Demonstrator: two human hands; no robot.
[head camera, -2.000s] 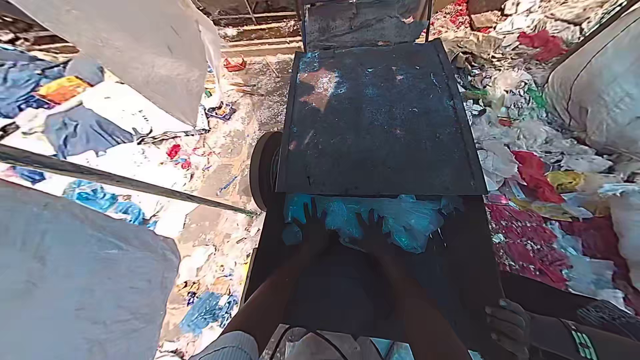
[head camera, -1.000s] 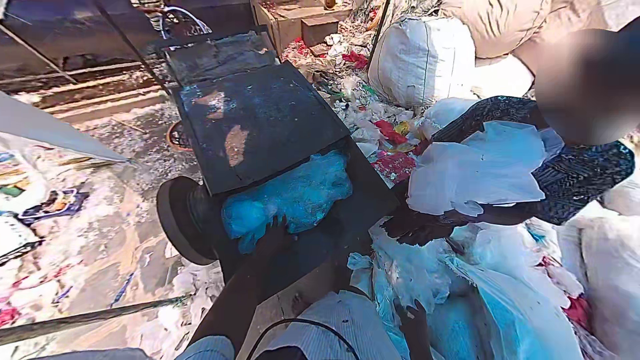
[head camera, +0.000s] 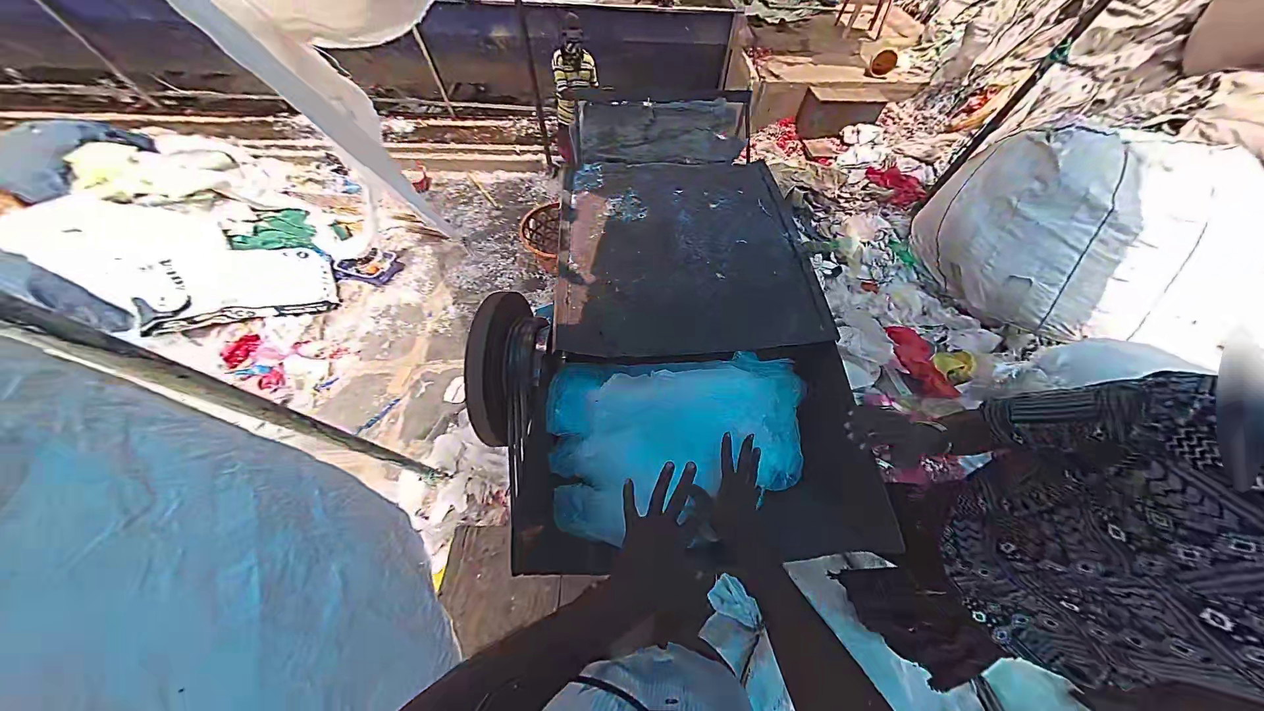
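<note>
A pile of bluish, translucent plastic film (head camera: 681, 415) lies in the open tray at the near end of a dark metal machine (head camera: 691, 262). My left hand (head camera: 657, 533) rests on the near edge of the film, its fingers spread. Close beside it on the right, my right hand (head camera: 736, 494) also lies on the film with its fingers apart. Neither hand is closed around anything. The film runs up to the edge of the machine's flat cover, and what is under the cover is hidden.
A black wheel (head camera: 494, 368) sits on the machine's left side. At the right edge of the tray is a co-worker's hand (head camera: 894, 434). A large white sack (head camera: 1076, 232) stands among plastic scraps. A slanting pole (head camera: 217, 395) crosses at left; an orange basket (head camera: 541, 235) stands behind the wheel.
A second ago my right hand was low, off the tray; now it is on the film beside my left. The co-worker no longer shows the pale plastic sheet held then. The view has swung.
</note>
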